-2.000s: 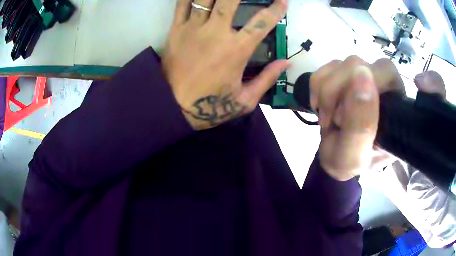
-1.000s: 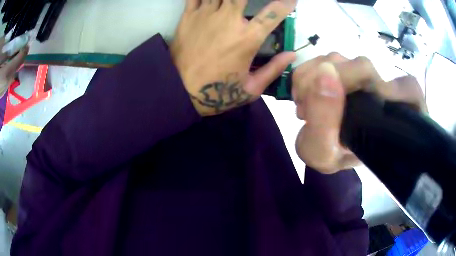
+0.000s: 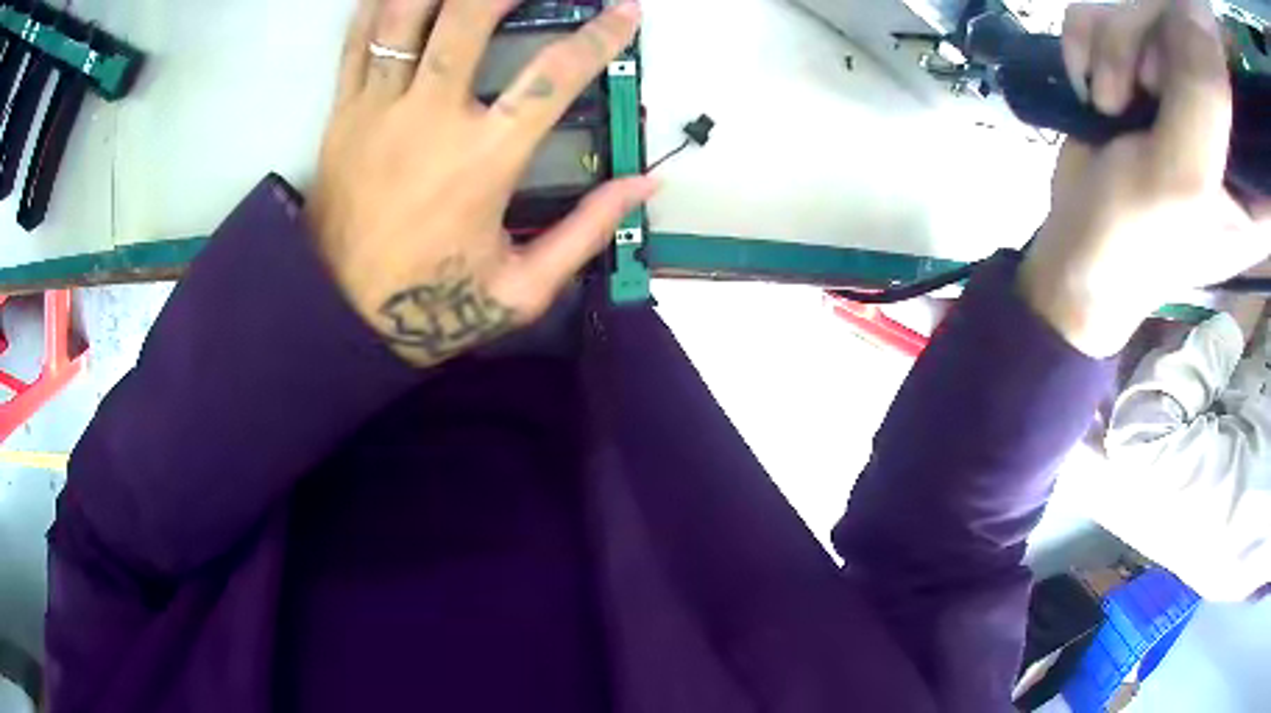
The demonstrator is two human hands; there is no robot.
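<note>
A green circuit board strip (image 3: 626,153) lies at the bench's front edge, with black plastic housings (image 3: 563,156) on its left side. My left hand (image 3: 467,167) lies spread over the housings, its thumb and index finger touching the strip, and presses them down. A small black connector (image 3: 698,131) on a short wire stands out to the right of the strip. My right hand (image 3: 1150,153) grips a thick black electric screwdriver (image 3: 1048,84) at the upper right, away from the strip. The screwdriver's nose points at the feeder area; its tip cannot be made out.
Comb-shaped assemblies (image 3: 53,92) lie at the upper left. Metal feeder parts (image 3: 942,56) are at the upper right. The bench has a green edge (image 3: 781,259). A red stool (image 3: 39,365) is below left. A person's pale sleeve (image 3: 1202,443) and a blue crate (image 3: 1132,634) are at the lower right.
My right hand and the screwdriver have moved from beside the strip up and right to the feeder area. The view has shifted, so the strip and my left hand appear further left.
</note>
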